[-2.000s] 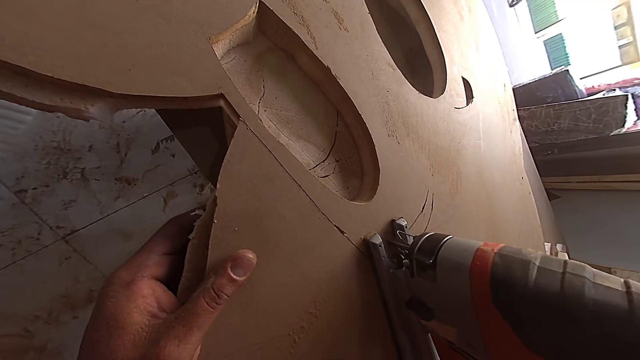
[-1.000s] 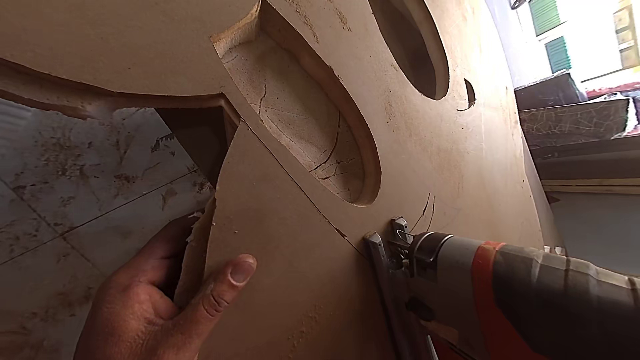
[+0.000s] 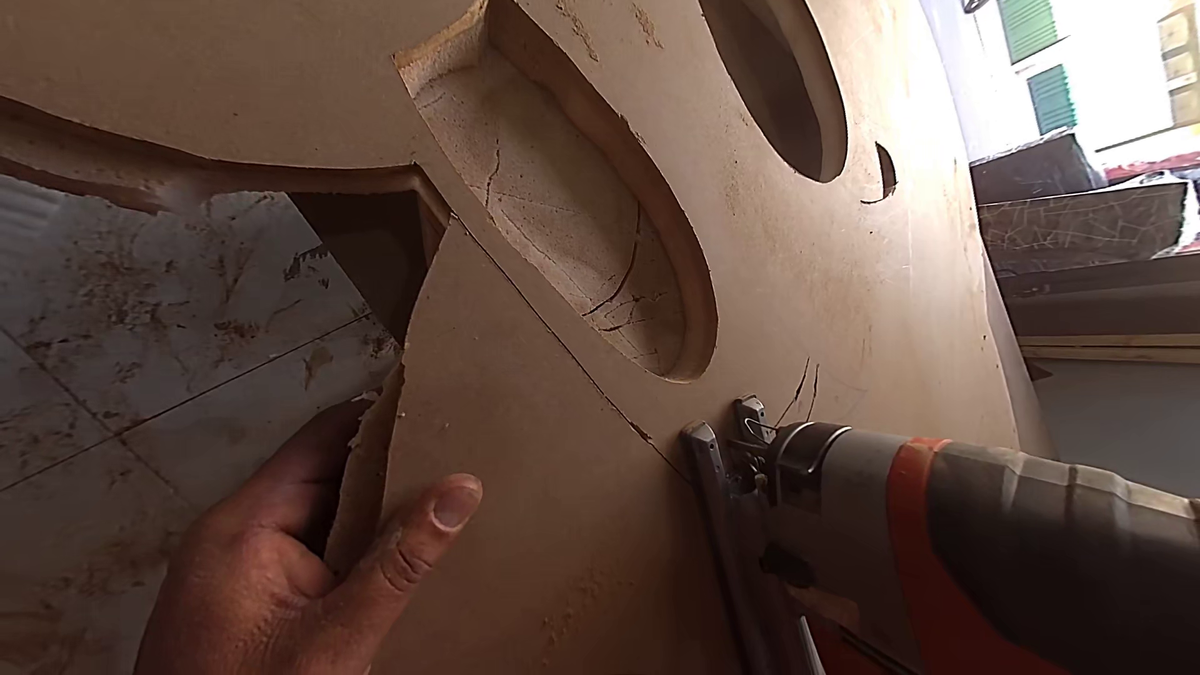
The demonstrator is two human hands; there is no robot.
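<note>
My left hand [image 3: 309, 562] grips the rough edge of a brown wood-based board [image 3: 797, 281] at the lower left, thumb on the top face and fingers underneath. A jigsaw [image 3: 919, 525] with a grey, orange and black body comes in from the right, its metal shoe resting on the board. A thin cut line runs from an inner corner of the board down to the front of the shoe, passing beside a long rounded recess [image 3: 572, 197]. A few dark pencil-like marks lie just above the saw head. My right hand is not in view.
An oval opening [image 3: 783, 84] and a small crescent slot [image 3: 885, 172] pierce the board farther up. Below its curved edge shows a tiled floor [image 3: 141, 375] strewn with dust. Dark wrapped blocks [image 3: 1078, 220] stand at the right, near a bright window area with green shutters [image 3: 1028, 26].
</note>
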